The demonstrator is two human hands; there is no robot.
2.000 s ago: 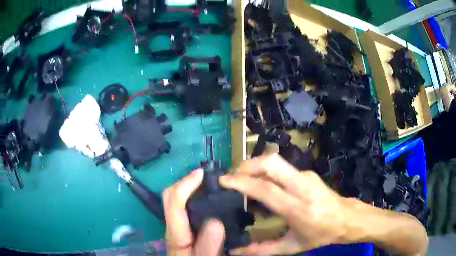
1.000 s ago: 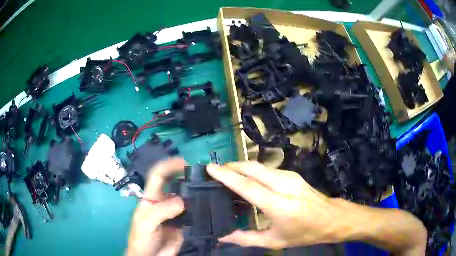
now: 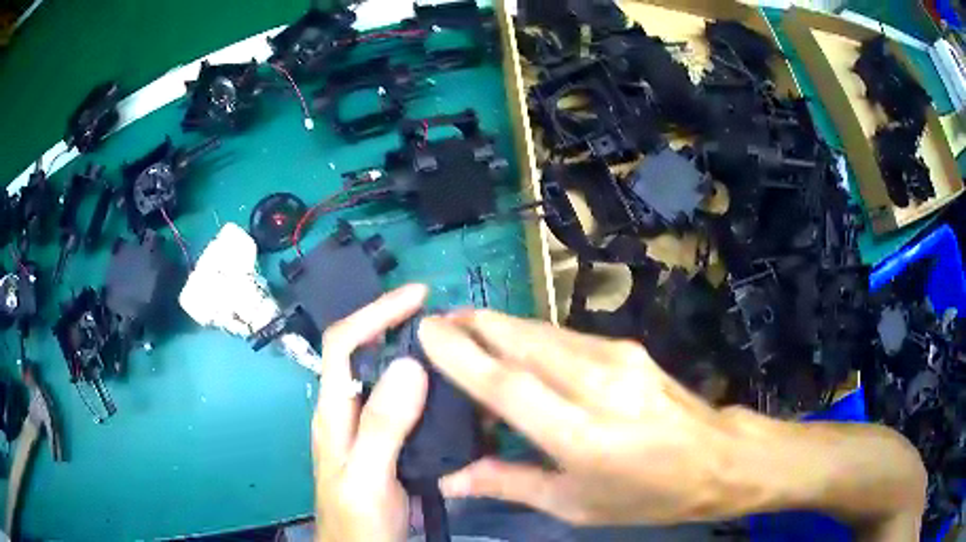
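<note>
A black housing assembly is held between both bare hands near the bottom centre. My left hand grips its left side, with the thumb on its face. My right hand is on its top and right side, fingertips at the upper end. The fingers hide much of the housing. Just behind the hands, another housing with a dark square face lies on the green mat. The white-headed tool lies left of it, its lower end hidden by my left hand.
A large cardboard tray heaped with black parts stands at right, a smaller tray beyond it, and a blue bin below that. A round disc, wired units and frames lie on the mat. A curved handle is far left.
The housing has been turned and shifted in my hands, which both still hold it. The left hand's thumb now lies across its face. The camera view has also shifted.
</note>
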